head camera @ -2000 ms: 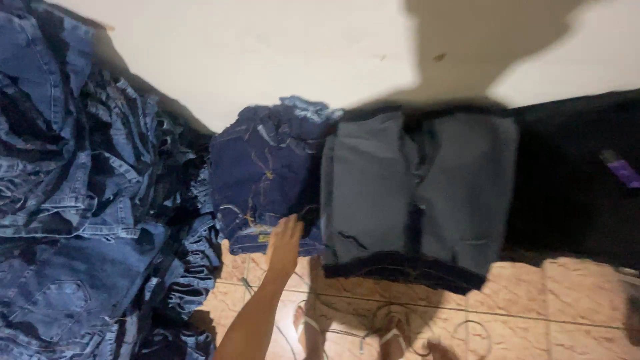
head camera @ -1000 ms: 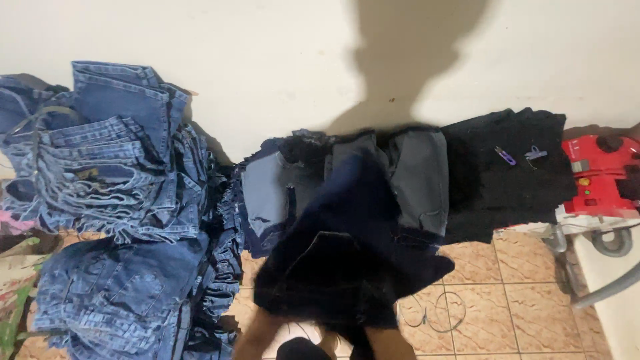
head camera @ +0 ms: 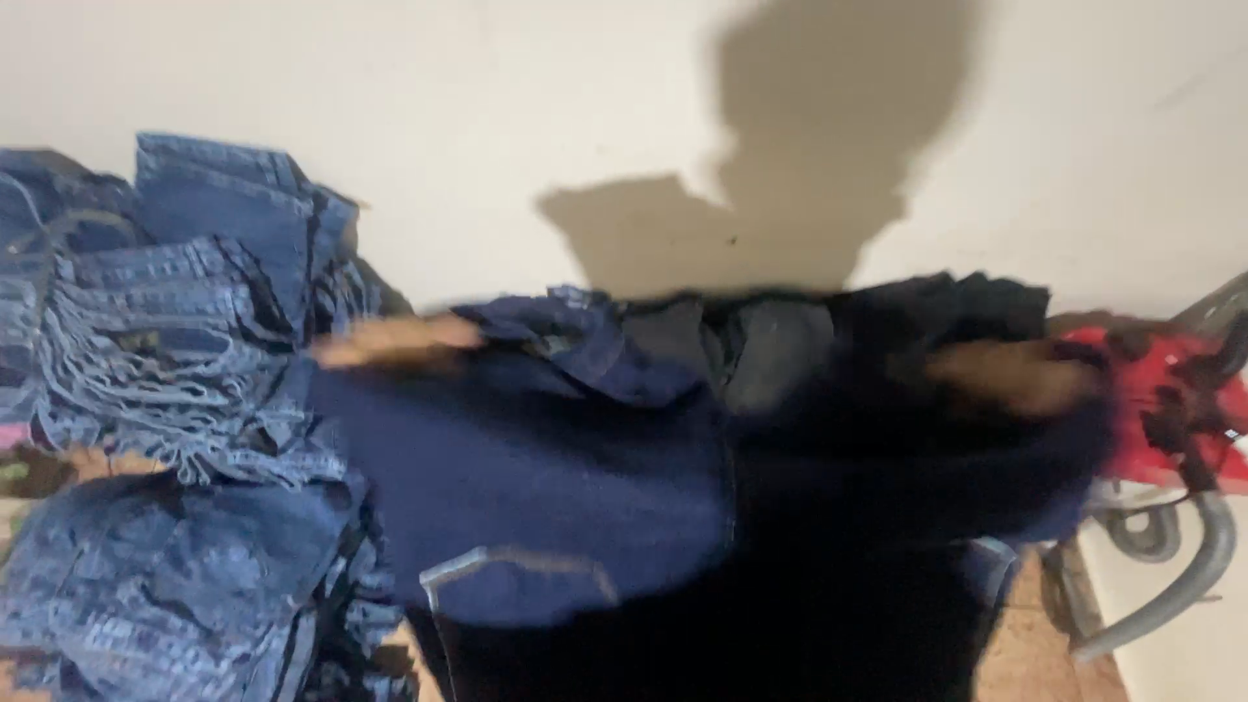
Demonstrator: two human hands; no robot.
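Note:
A dark blue denim garment [head camera: 585,478] with pale pocket stitching is spread wide across the lower middle, in front of me. My left hand [head camera: 400,343], blurred, is closed on its upper left edge. At its upper right edge my right hand [head camera: 1019,378], also blurred, grips the cloth. Just behind the garment lie a folded blue denim piece [head camera: 556,327] and grey-and-black cloth [head camera: 780,341], with black fabric [head camera: 951,297] farther right. The garment's lower part runs out of view.
Tall stacks of blue jeans with frayed hems [head camera: 175,331] stand at the left, more jeans [head camera: 185,575] below them. A red machine [head camera: 1150,409] with a grey hose [head camera: 1194,575] is at the right. Behind is a pale wall [head camera: 439,117]; tiled floor [head camera: 1033,634] shows below.
Two seconds ago one hand touched the folded blue denim. One second ago a dark garment was bunched low in front; now it is spread wide, my hands raised and far apart at its upper edges.

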